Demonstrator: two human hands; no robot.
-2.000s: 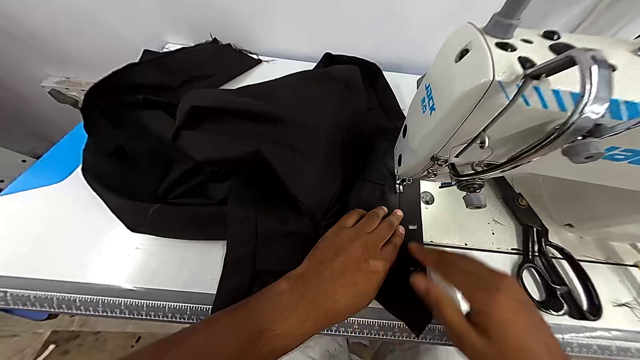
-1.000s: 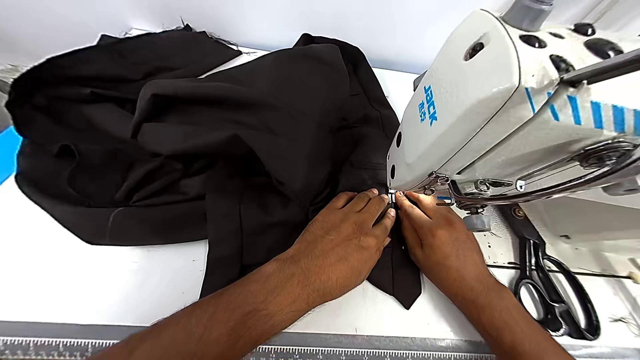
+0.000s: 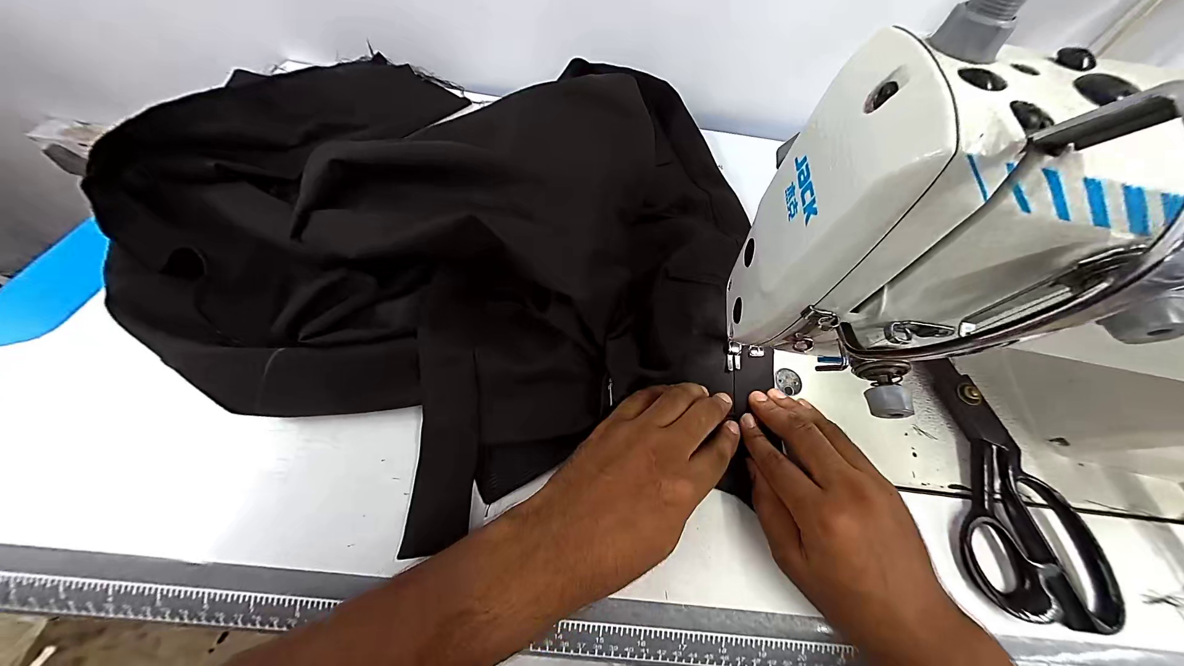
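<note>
A black cloth garment [image 3: 536, 203] lies spread over the white table, its right edge under the presser foot [image 3: 734, 356] of a Jack sewing machine [image 3: 851, 185]. My left hand [image 3: 647, 462] presses flat on the cloth, just in front of the foot and to its left. Beside it, my right hand [image 3: 823, 490] rests its fingertips on the cloth's right edge, the two hands nearly touching. Neither hand's fingers are closed around the fabric. The needle's tip cannot be made out.
Black-handled scissors [image 3: 1027, 527] lie right of my right hand, blades partly under the machine arm. A measuring tape [image 3: 166, 597] runs along the table's front edge. A blue surface [image 3: 55, 287] shows at the far left, and a wall stands behind.
My right hand, blurred and off to the right two seconds ago, came to the cloth by the presser foot. Since one second ago both hands have moved a little nearer me, away from the foot.
</note>
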